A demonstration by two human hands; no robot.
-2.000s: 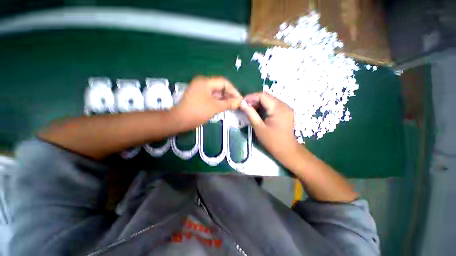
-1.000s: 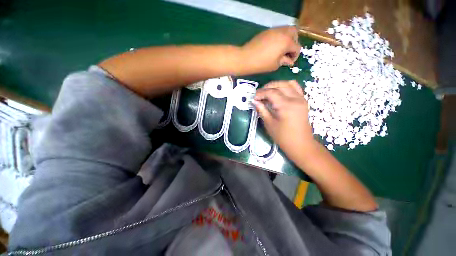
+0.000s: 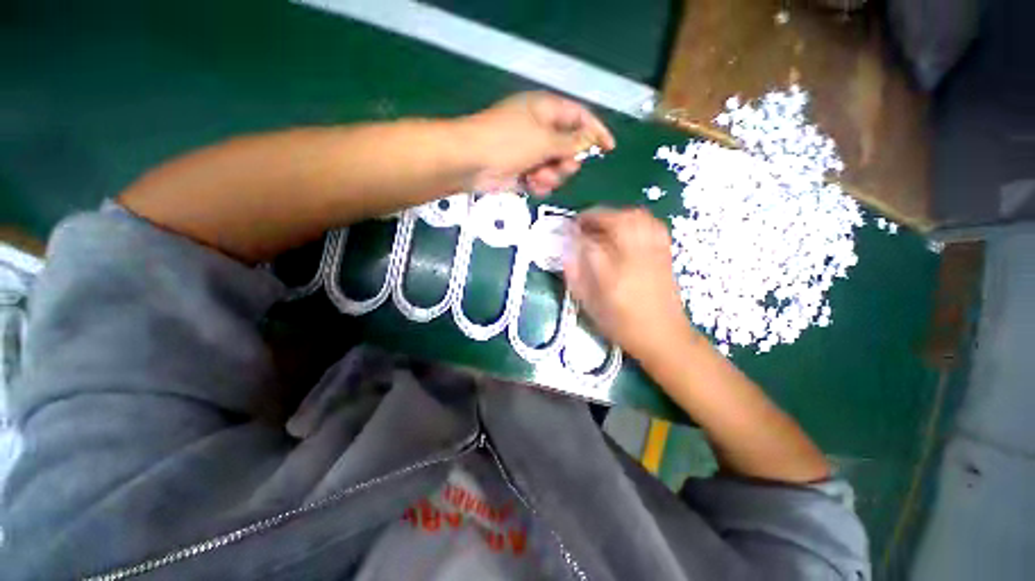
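White plastic frames (image 3: 485, 297) lie side by side in a row on the green bench, round heads away from me, open loops toward me. My left hand (image 3: 545, 142) is above the heads of the row and pinches a small white insert (image 3: 588, 152) between thumb and fingertips. My right hand (image 3: 613, 267) is bare and blurred, over the head of a frame at the right end of the row. Its fingertips touch or hover over that head; whether they hold a piece cannot be told. A loose heap of white inserts (image 3: 760, 227) lies to the right.
A brown board (image 3: 868, 136) lies behind the heap, with a greyish plastic bag (image 3: 936, 34) at its far right. A pale strip (image 3: 488, 45) crosses the green bench (image 3: 170, 91). A few stray inserts lie beside the heap. The bench's near edge runs close to my body.
My left hand has moved from the heap's edge leftward to above the frame heads, now with an insert in its fingertips. My right hand stays near the right-end frame heads.
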